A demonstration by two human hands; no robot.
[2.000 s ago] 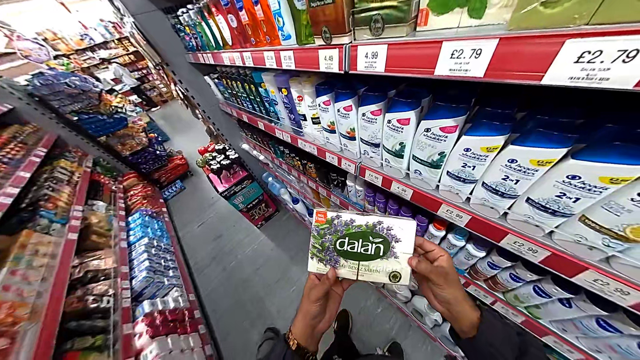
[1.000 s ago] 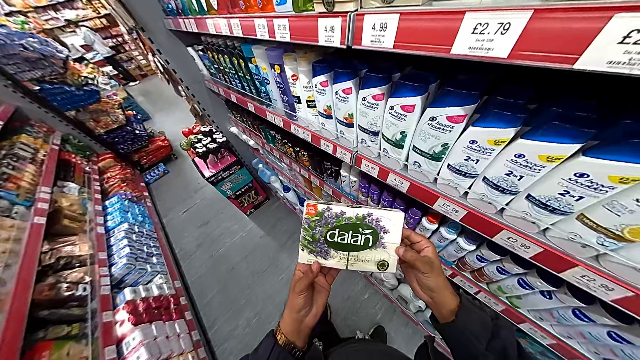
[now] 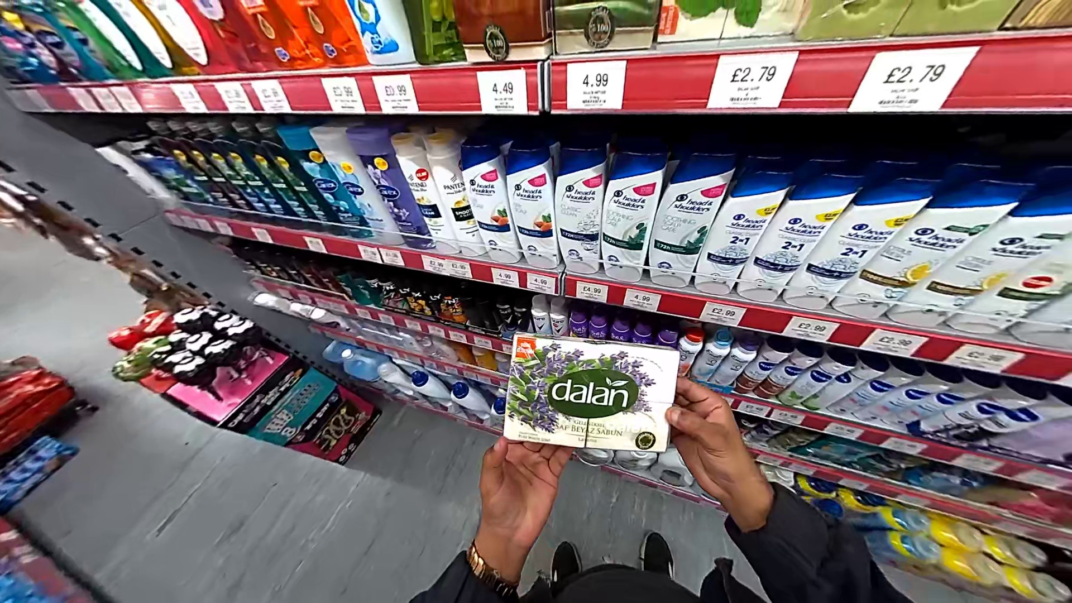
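A Dalan soap box (image 3: 591, 394), white with a green oval and lavender printed on it, is held up in front of me, its broad face towards the camera. Its lower left edge rests on the fingers of my left hand (image 3: 521, 490), which has a watch or bracelet at the wrist. The thumb of my right hand (image 3: 712, 431) presses on the box's right end, with the fingers partly hidden behind it. Beyond the box are shelves of shampoo bottles (image 3: 634, 213) and smaller toiletry bottles.
Red-edged shelf rails (image 3: 796, 329) with price tags run along the right and ahead. Soap packs (image 3: 729, 17) and liquid bottles line the upper shelf. On the grey floor (image 3: 276, 511) at left stands a pink and black display box (image 3: 276, 398); more goods are at the far left.
The view has turned towards the right-hand shelves, and the goods on the left have mostly gone out of sight. Both hands still hold the soap box.
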